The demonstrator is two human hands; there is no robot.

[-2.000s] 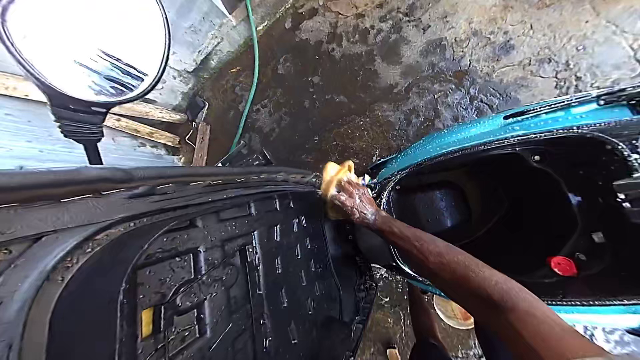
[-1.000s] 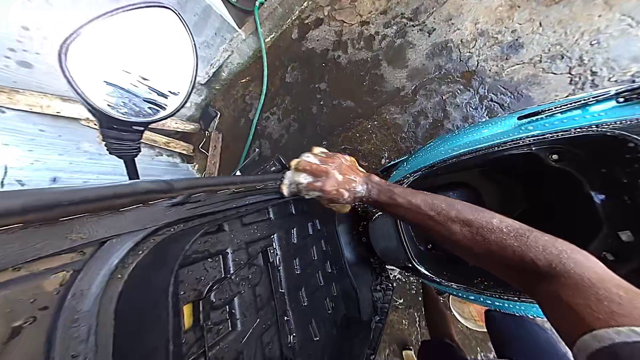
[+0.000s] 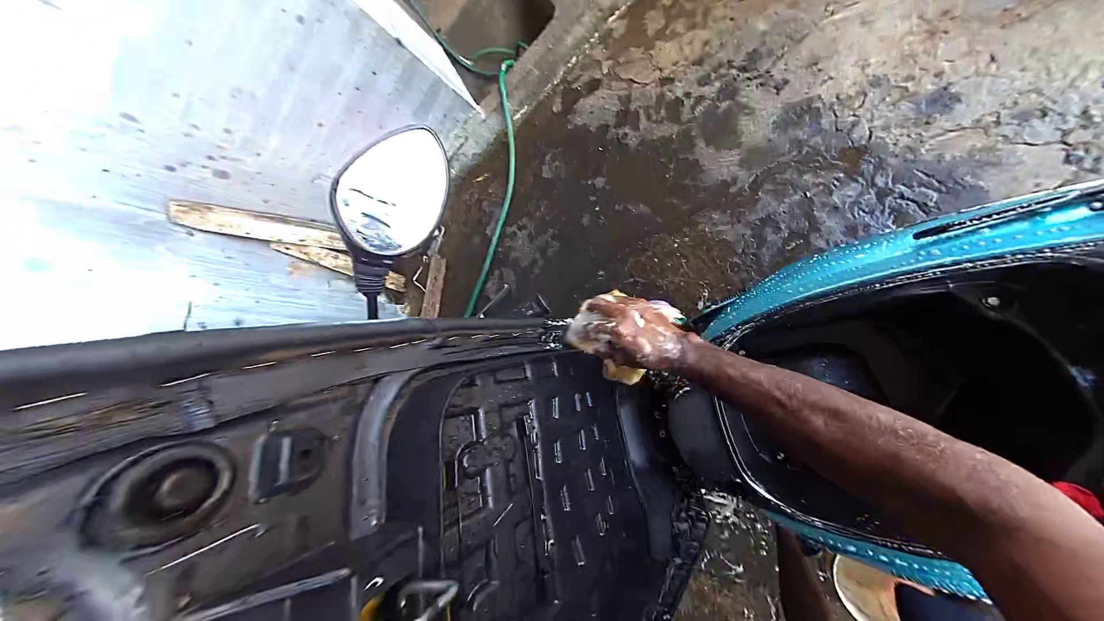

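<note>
My right hand point(image 3: 634, 332), covered in white suds, reaches in from the lower right. Its fingers are closed on a yellow sponge point(image 3: 623, 373), which shows above and below them. Hand and sponge are at the far edge of a scooter's wet black footboard point(image 3: 561, 466), where it meets the teal body panel point(image 3: 811, 276). Beneath my forearm lies the open black storage well point(image 3: 949, 345) of the scooter. My left hand is out of view.
A scooter mirror point(image 3: 392, 194) stands at the upper left, before metal sheeting point(image 3: 172, 112) and wooden boards point(image 3: 250, 224). A green hose point(image 3: 509, 155) crosses the wet concrete point(image 3: 716, 129). The scooter's black inner front panel point(image 3: 319, 535) fills the lower left. A round container point(image 3: 862, 586) shows at the bottom right.
The view has shifted, bringing more of the front panel into sight. My right hand still holds the sponge near the footboard's far edge, its fingers differently placed around it.
</note>
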